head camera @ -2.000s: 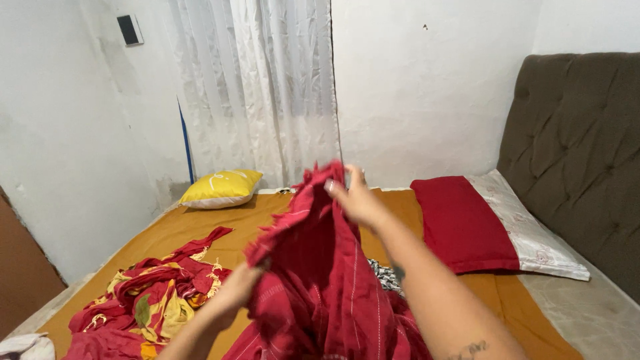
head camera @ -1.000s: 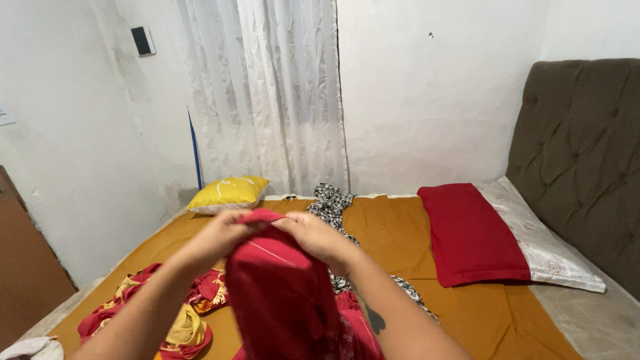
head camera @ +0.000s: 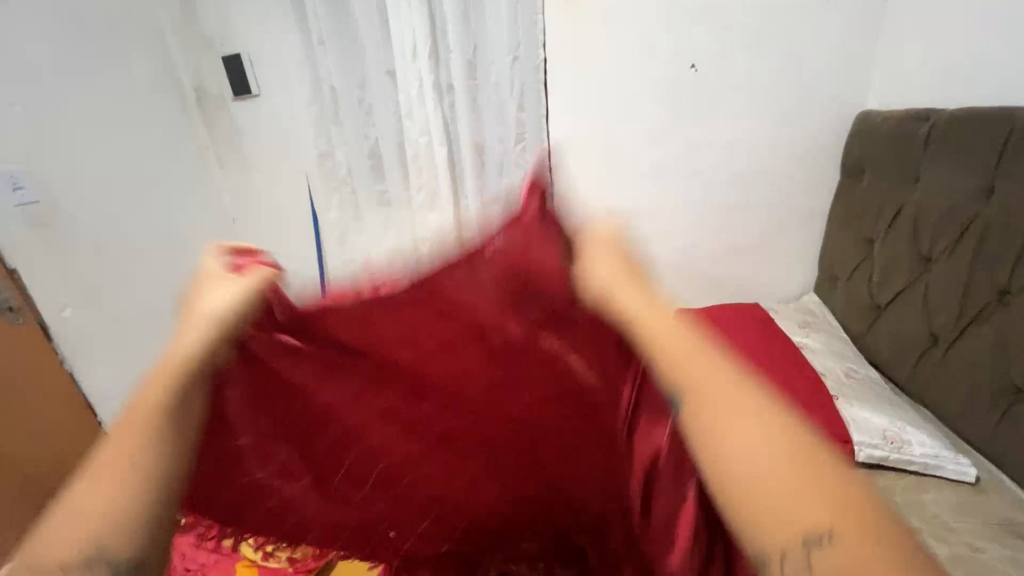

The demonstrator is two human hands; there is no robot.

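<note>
A dark red fabric (head camera: 448, 400) with thin light stripes hangs spread between my two raised hands and fills the lower middle. My left hand (head camera: 232, 296) grips its upper left edge, with a bunched bit showing at the fingers. My right hand (head camera: 604, 268), blurred by motion, is closed at the upper right part, beside a peak of cloth that stands higher. Below the fabric, at the lower left, part of a red and yellow patterned cloth (head camera: 256, 552) shows.
A red pillow (head camera: 768, 360) and a white patterned pillow (head camera: 880, 416) lie on the bed at the right, by a tufted brown headboard (head camera: 928, 264). A white curtain (head camera: 432, 104) hangs behind. A brown door (head camera: 40, 424) stands at the far left.
My hands, together at the fabric's top a second ago, have moved wide apart and spread it out. It now covers the yellow pillow and the black and white cloth seen before.
</note>
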